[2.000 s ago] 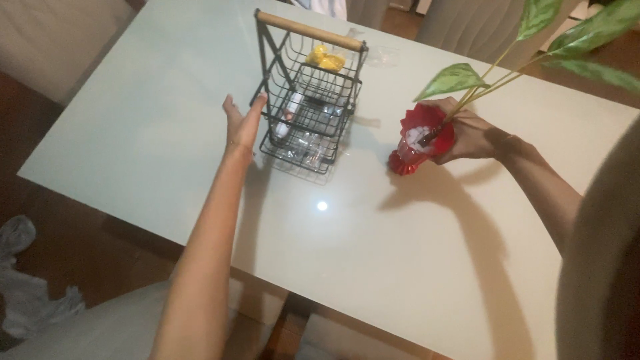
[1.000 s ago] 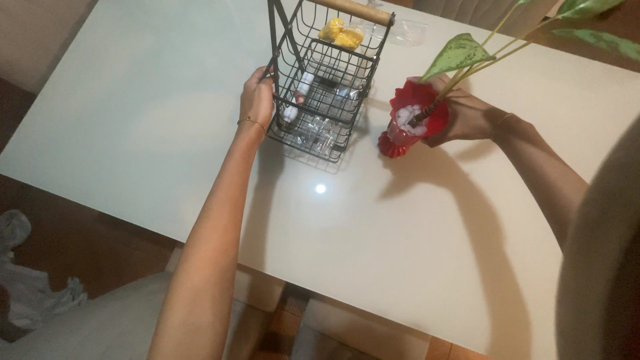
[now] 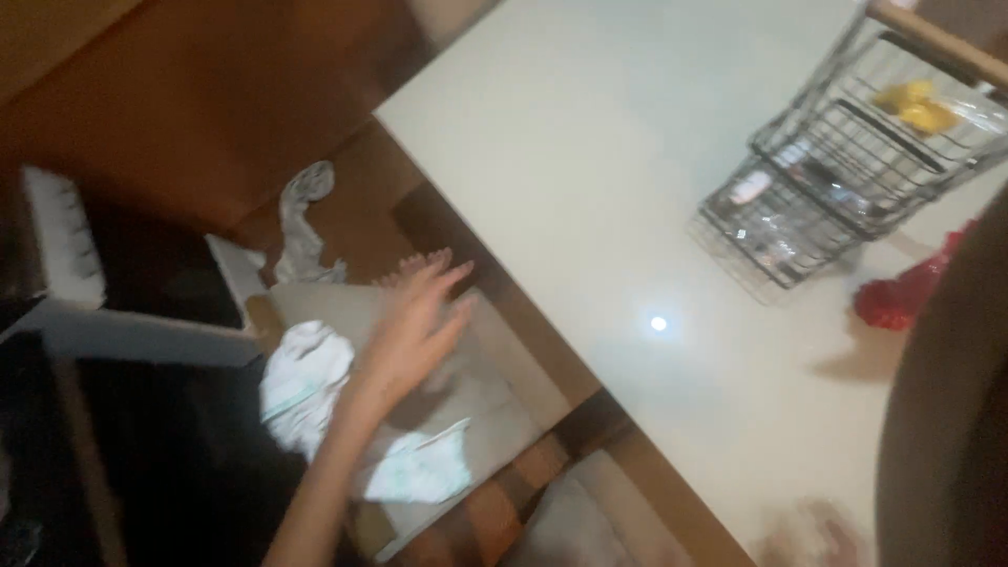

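Observation:
Over the chair seat beside the table, my left hand is blurred, its fingers apart and nothing seen in it. White cloths lie on the seat near my left forearm. A blurred hand, apparently my right hand, shows at the table's lower edge; its fingers are unclear. The black wire basket with a wooden handle stands on the table, holding a yellow item and clear plastic items. At the right, the red vase is partly hidden by a dark shape.
The pale glossy table has its edge running diagonally past the padded chair seat. Another seat is below. A crumpled grey-white cloth or bag lies beyond the chair, and a dark object with pale edges stands at the left.
The view has swung far left. My left hand has left the basket and is over the chair. My right hand no longer appears at the red vase, which it held before.

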